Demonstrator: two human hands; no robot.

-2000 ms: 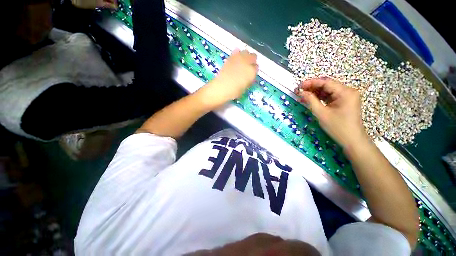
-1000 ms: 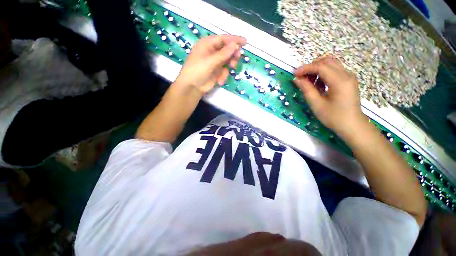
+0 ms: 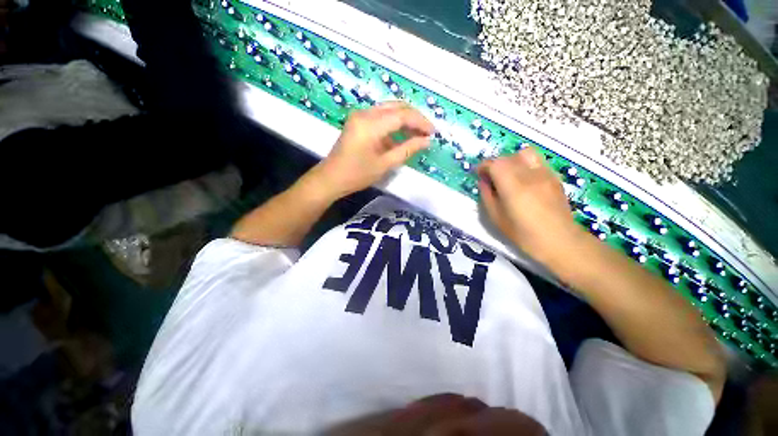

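Green circuit boards (image 3: 635, 223) lie in a long strip running from upper left to lower right, with dark, shiny-topped parts standing on them. My left hand (image 3: 375, 146) is over the boards, its thumb and forefinger curled close to each other; whether a small part is between them cannot be told. My right hand (image 3: 525, 200) is low over the boards to the right, its fingertips pointing down at the board; what they hold is hidden. A large heap of cream-white loose parts (image 3: 631, 85) lies beyond the boards.
Silver-white rails (image 3: 294, 129) run along both sides of the boards. The heap lies on a dark green surface (image 3: 426, 24). A seated person's dark sleeve (image 3: 183, 68) reaches across the line at the left. A blue edge shows at the top right.
My right hand has moved from near the heap and far rail down onto the boards. My left hand has shifted slightly down and right over the boards. The camera view has shifted too.
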